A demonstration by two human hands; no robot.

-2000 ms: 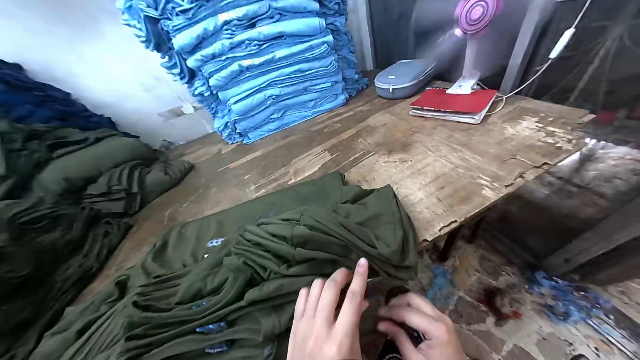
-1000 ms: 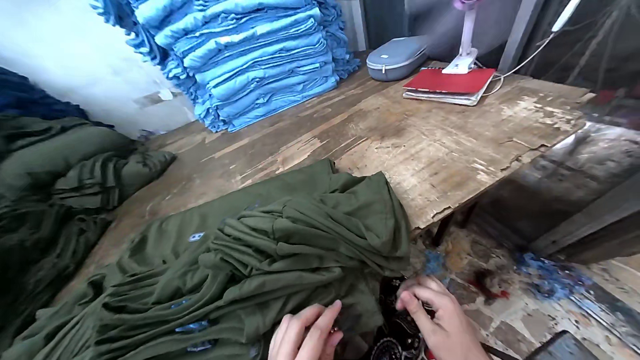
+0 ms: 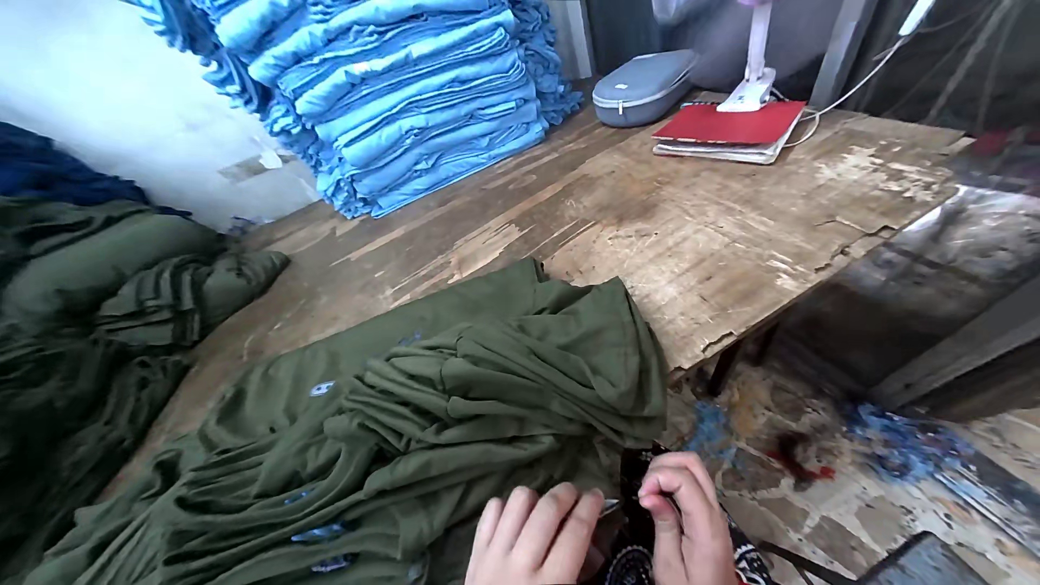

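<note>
A heap of olive-green garments (image 3: 487, 382), some with small blue and white printed marks, lies over the near edge of the wooden table. My left hand (image 3: 532, 532) is at the bottom middle, its back up, fingers curled by the hem of the green cloth. A small pale, pointed object (image 3: 609, 505) shows at its fingertips; what it is and how it is held cannot be told. To its right, my right hand (image 3: 686, 512) is raised over black patterned cloth, thumb and fingers bent close together. Whether anything is pinched in it is not visible.
Stacked light-blue garments (image 3: 422, 97) stand at the back of the worn wooden table (image 3: 731, 236). Beside them are a grey zip case (image 3: 642, 88), a red-covered notebook (image 3: 731, 126) and a white clip-on stand (image 3: 751, 85) with a cable. More dark-green garments (image 3: 106, 284) are piled left. Blue scraps (image 3: 910, 443) litter the floor.
My left hand's fingers, spread and raised two seconds ago, are now curled down. Both hands have shifted slightly. The green heap keeps nearly the same shape.
</note>
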